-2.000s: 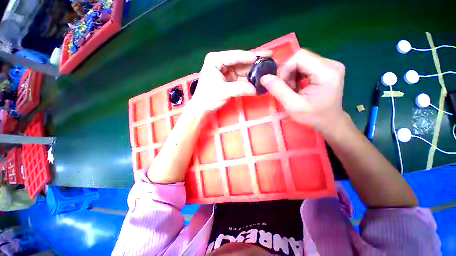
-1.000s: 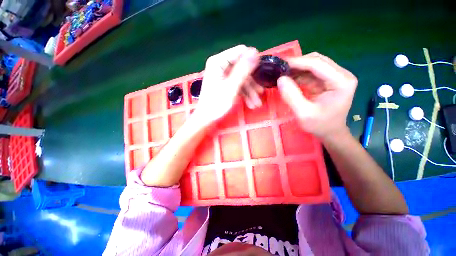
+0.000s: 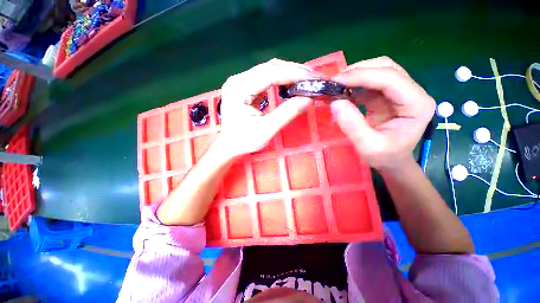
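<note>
A round black watch head (image 3: 320, 88) is held between both hands above the top row of a red compartment tray (image 3: 273, 177). It is turned edge-on, so its face is hidden. My left hand (image 3: 254, 106) pinches its left side with thumb and fingers. My right hand (image 3: 385, 109) holds its right side with thumb and forefinger. Another black watch head (image 3: 199, 114) sits in a top-row pocket. More dark pieces show partly behind my left hand in the same row. The lower pockets in view are empty.
White round chargers (image 3: 463, 74) on leads lie at the right, with yellow tape (image 3: 497, 118) across the leads. A blue pen (image 3: 426, 155), a black box (image 3: 529, 151) and a tape roll (image 3: 534, 80) are near. A red bin (image 3: 95, 44) of coloured parts stands upper left.
The watch head has been turned from showing its dark face to edge-on. My left hand's fingers have closed in on its left side. The view has shifted slightly, bringing more of the black box in.
</note>
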